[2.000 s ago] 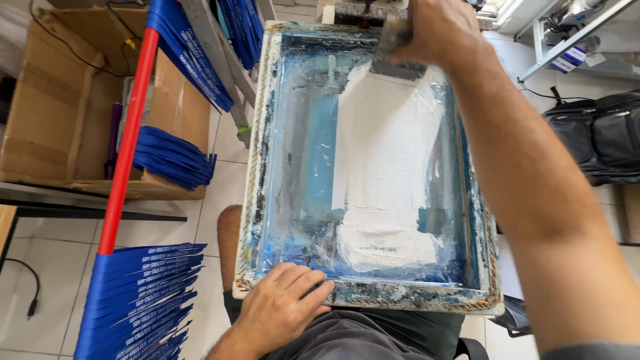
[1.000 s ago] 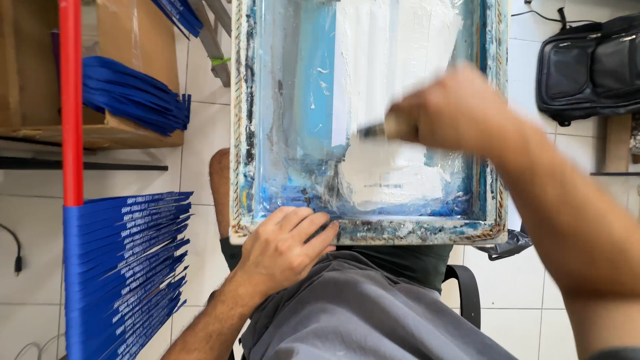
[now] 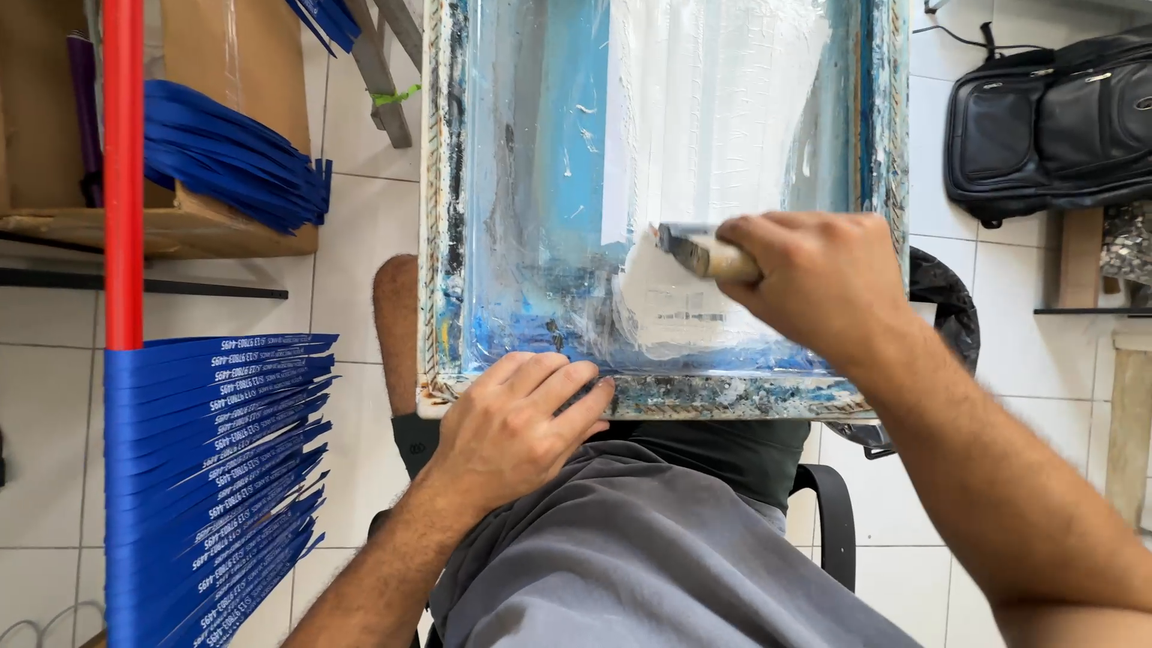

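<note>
A screen-printing frame [image 3: 738, 396], stained with blue and black ink, lies over my lap. White ink [image 3: 720, 117] covers a wide strip of its mesh, beside a light blue band. My right hand [image 3: 810, 279] is closed around the wooden handle of a squeegee [image 3: 706, 255], whose blade end is over the lower part of the white ink; the hand hides part of the handle. My left hand [image 3: 531, 427] rests on the near left edge of the frame, fingers over the rim and thumb along it.
Printed blue ribbons [image 3: 216, 468] hang on a red pole [image 3: 123, 180] at the left. Behind it, a cardboard box [image 3: 243, 72] holds more blue ribbons [image 3: 229, 153]. A black backpack [image 3: 1062, 117] lies at the right. A black plastic bag [image 3: 945, 306] is beside the frame.
My right hand has brought the squeegee from the frame's far end toward its near end. My left hand has stayed on the near edge. The view has tilted and shifted.
</note>
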